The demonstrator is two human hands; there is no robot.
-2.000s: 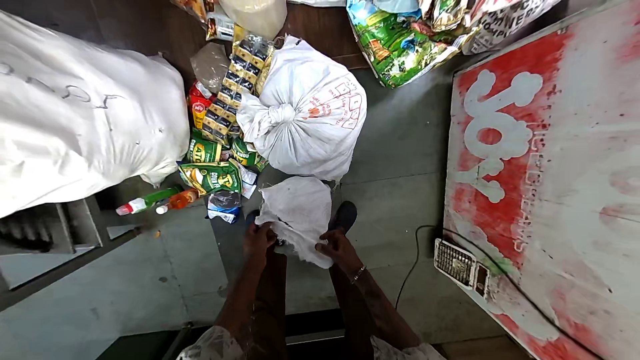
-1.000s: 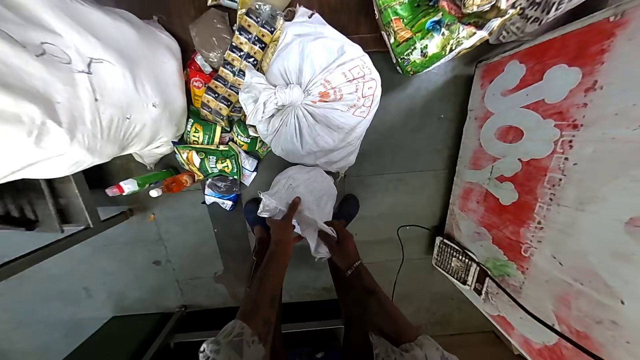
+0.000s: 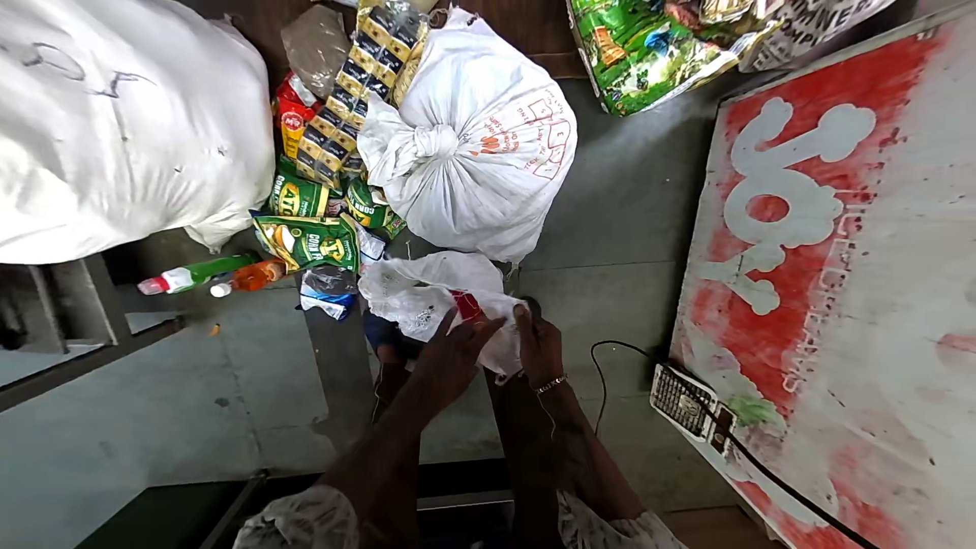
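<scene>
A thin white plastic bag (image 3: 412, 293) is spread between my hands, its mouth apart, with something red (image 3: 467, 305) showing inside. My left hand (image 3: 456, 347) reaches over the bag's near side, fingers at the red thing; whether they grip it is unclear. My right hand (image 3: 538, 343) pinches the bag's right edge between thumb and fingers. Just beyond the bag stands a knotted white sack (image 3: 488, 145) with red print. Left of it lie green corn flour packets (image 3: 313, 242), a strip of small gold and black packets (image 3: 347, 95) and a red packet (image 3: 293, 114).
A big white sack (image 3: 137, 130) fills the upper left. Two bottles, one green (image 3: 202, 273) and one orange (image 3: 255, 277), lie below it. On the right leans a red and white board (image 3: 831, 252), with a charger-like device (image 3: 686, 400) and black cable. A green packaged bag (image 3: 648, 53) is at the top.
The white plastic bag, bunched between my hands before, is now spread wider, and a red thing shows in it. My left hand has shifted onto its near side.
</scene>
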